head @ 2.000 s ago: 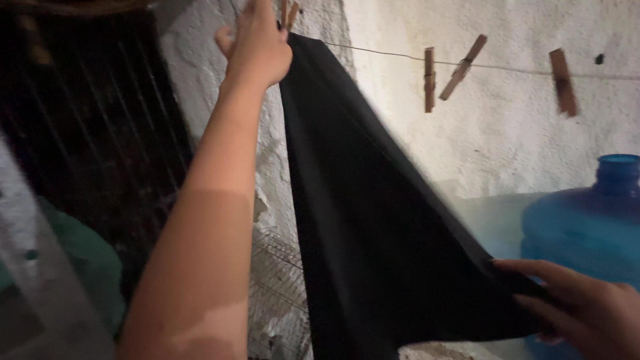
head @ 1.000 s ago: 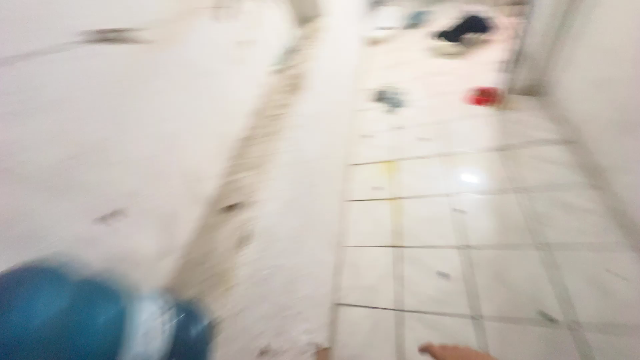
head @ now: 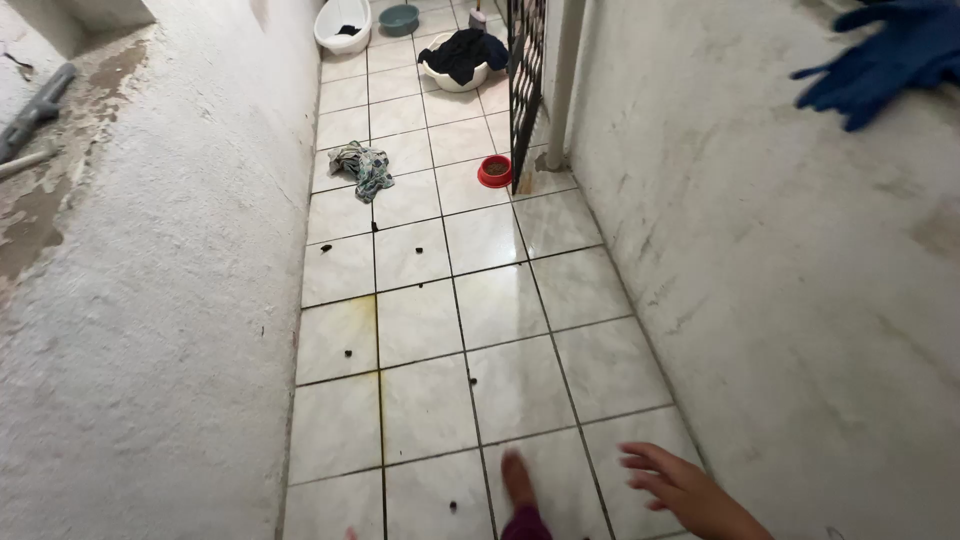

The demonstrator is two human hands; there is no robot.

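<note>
My right hand [head: 664, 480] is at the lower right over the tiled floor, fingers apart and nothing in it. Of my left hand only what looks like a fingertip [head: 351, 533] shows at the bottom edge, so its state is hidden. Far down the passage, dark cloth [head: 459, 54] is heaped in a white basin [head: 457, 85]. Beyond it on the left stand a white tub [head: 346, 41] with a small dark cloth inside and a grey-green basin [head: 398, 21]. A crumpled patterned cloth [head: 364, 169] lies on the tiles.
A red pet bowl [head: 495, 172] with brown kibble sits by a dark metal gate [head: 523, 90]. Several small dark lumps [head: 348, 353] and a yellow stain dot the floor. Blue gloves [head: 885, 56] hang at the right wall. At left, a grey pipe [head: 37, 112] lies on a worn ledge. My foot [head: 517, 480] is below.
Two seconds ago both hands were on a black cloth at a wire with clothespins; neither cloth nor wire shows beside my hands now. The view has swung to the floor passage.
</note>
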